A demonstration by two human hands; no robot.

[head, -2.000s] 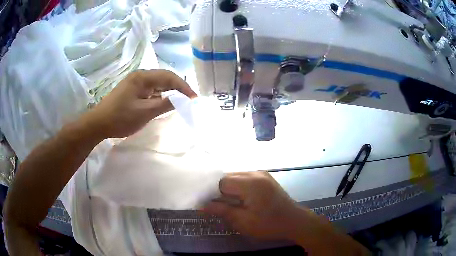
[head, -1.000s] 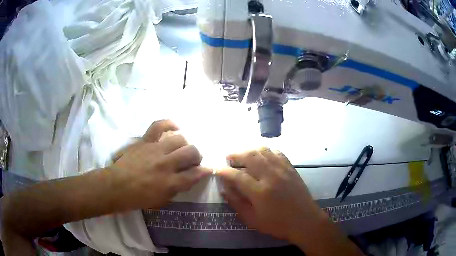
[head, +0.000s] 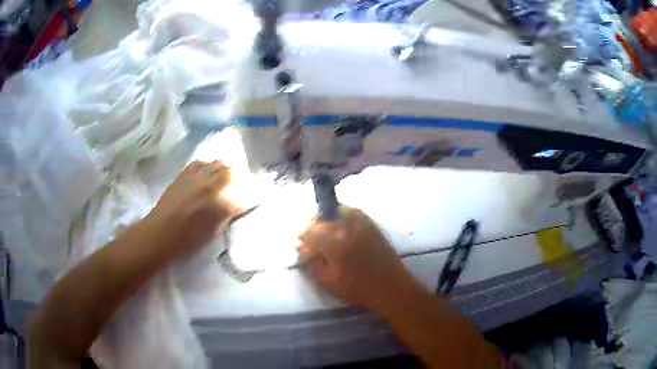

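White garment pieces (head: 94,151) are heaped left of the sewing machine head (head: 432,115) and hang over the table's front edge. My left hand (head: 202,191) is at the left of the needle area, fingertips in bright glare. My right hand (head: 342,249) is just below the grey lamp cylinder (head: 326,198), fingers bent toward the left. Glare and blur hide the needle, the presser foot and any cloth edge at my fingertips. I cannot tell whether either hand grips cloth.
Black thread snips (head: 459,257) lie right of my right hand. Yellow tape (head: 553,245) is on the table at the right. A grey ruled strip (head: 288,335) runs along the front edge. A curved dark line of the bed plate shows between my hands.
My hands have moved apart, the left one up toward the needle area. The view has shifted, so the machine head, snips and tape appear farther left.
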